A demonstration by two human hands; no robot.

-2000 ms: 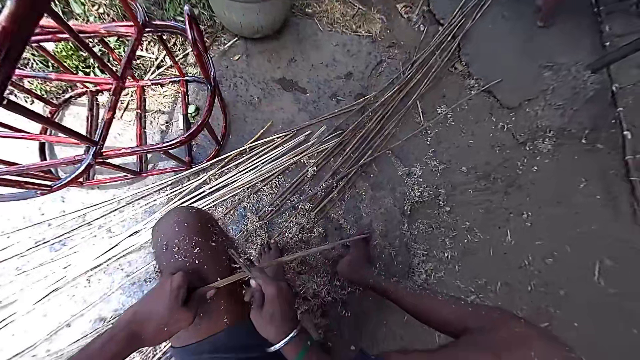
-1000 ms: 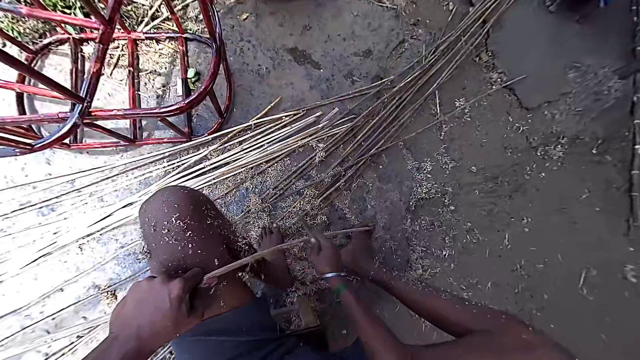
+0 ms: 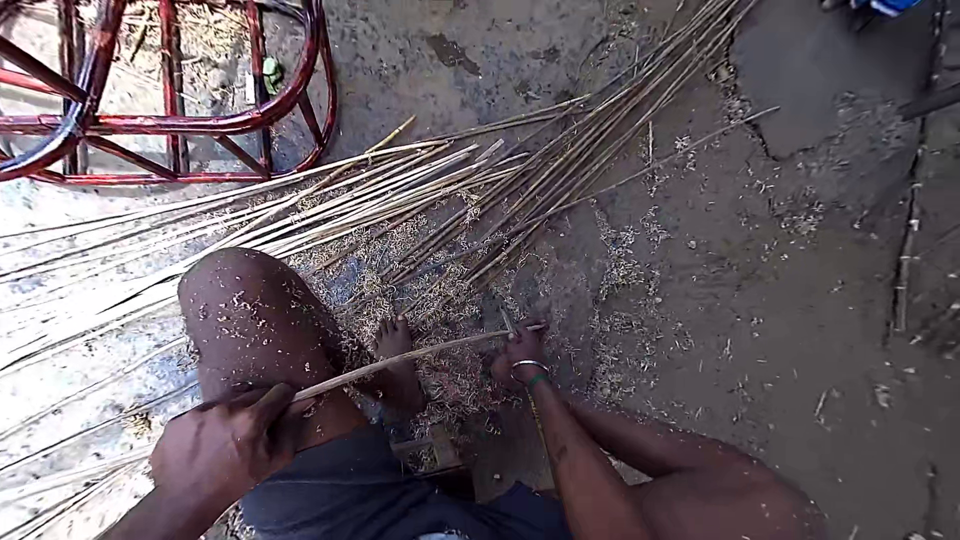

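A thin split cane strip [image 3: 420,352] runs from my left hand, over my bare thigh, to my right hand. My left hand [image 3: 225,442] grips its near end beside my knee. At the far end, my right hand [image 3: 521,349], with a metal bangle on the wrist, holds a small knife [image 3: 508,321] against the strip; the blade's tip points up past it. How the fingers wrap the knife handle is hidden. Curled shavings [image 3: 450,322] lie on the ground around my foot and on my knee.
Long cane strips [image 3: 360,202] lie fanned across the ground ahead, crossing a darker bundle of canes [image 3: 592,157]. A glossy red-brown cane frame [image 3: 187,120] stands at upper left. A crack runs through the ground at right.
My right hand has moved right along the strip to its far end, away from my left hand. My left hand still grips the near end.
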